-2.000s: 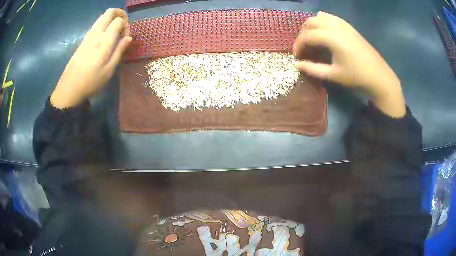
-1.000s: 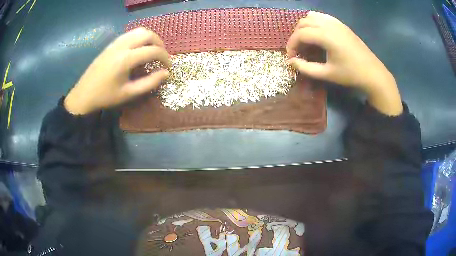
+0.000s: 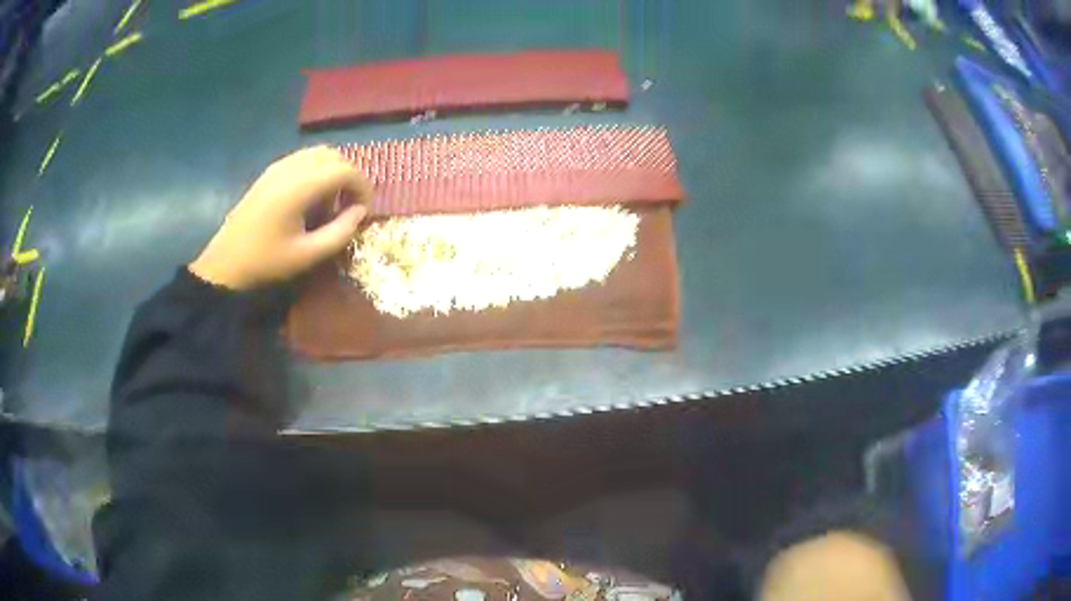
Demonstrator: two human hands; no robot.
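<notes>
A dull-red loading block (image 3: 517, 170) with a dense grid of small points lies along the far edge of a brown cloth (image 3: 505, 335). A wide white and gold heap of tiny metal pieces (image 3: 493, 258) lies on the cloth against the block's near side. My left hand (image 3: 288, 220) is at the left end of the block and heap, thumb and fingers curled close; whether a tiny piece is between the fingertips cannot be told. My right hand (image 3: 836, 569) is at the bottom edge, cut off and blurred, off the table, its fingers not visible.
A second dull-red block (image 3: 464, 89) lies farther away, with a few stray pieces by it. A dark ridged block (image 3: 981, 170) lies at right beside a blue tray (image 3: 1012, 141). A blue bin (image 3: 1022, 481) with crinkled clear plastic (image 3: 984, 452) stands beyond the table edge at lower right.
My right hand has left the block's right end and dropped to the bottom edge. My left hand stays near the left end. The view has shifted, showing the whole second block.
</notes>
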